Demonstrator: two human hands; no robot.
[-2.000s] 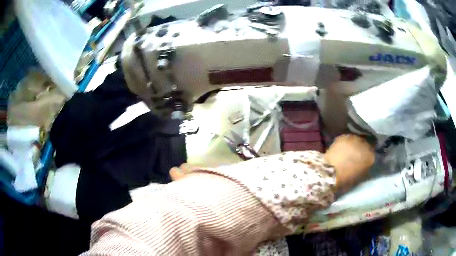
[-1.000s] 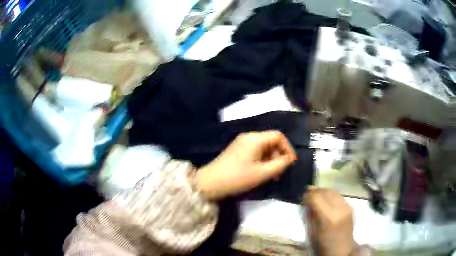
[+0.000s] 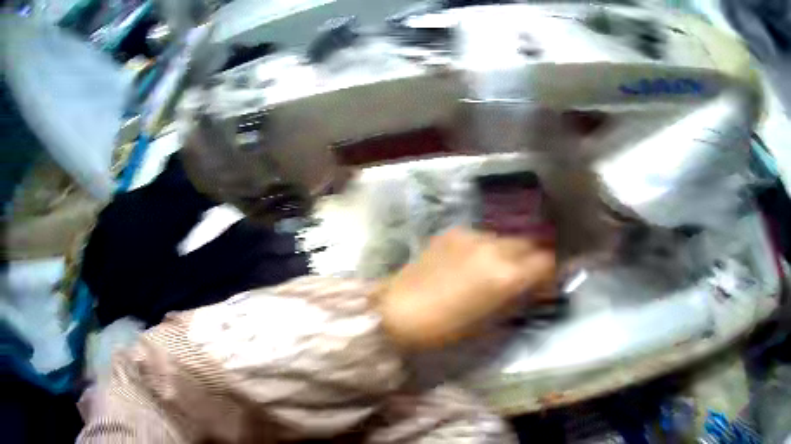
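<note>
My left hand (image 3: 468, 286) reaches across the machine bed, strongly blurred. Its fingertips are near a dark object, and I cannot tell whether they hold anything. My right hand cannot be made out; part of a second patterned sleeve (image 3: 451, 421) shows at the bottom edge. The black garment piece (image 3: 143, 251) lies left of and under the needle area, with a white patch (image 3: 208, 227) on it. The cream sewing machine head (image 3: 390, 108) spans the view above. The dark red flat object (image 3: 512, 208) lies on the bed just beyond my hand.
A blue basket (image 3: 78, 329) with beige fabric (image 3: 48, 208) stands at the left, a long white piece (image 3: 74, 104) over it. A crumpled white sheet (image 3: 681, 165) lies at the right by the machine. The table's front edge (image 3: 598, 386) curves below.
The view has swung right, back to the machine. My left hand has moved from the black cloth rightward across the bed. My right hand, seen one second ago, is no longer distinguishable.
</note>
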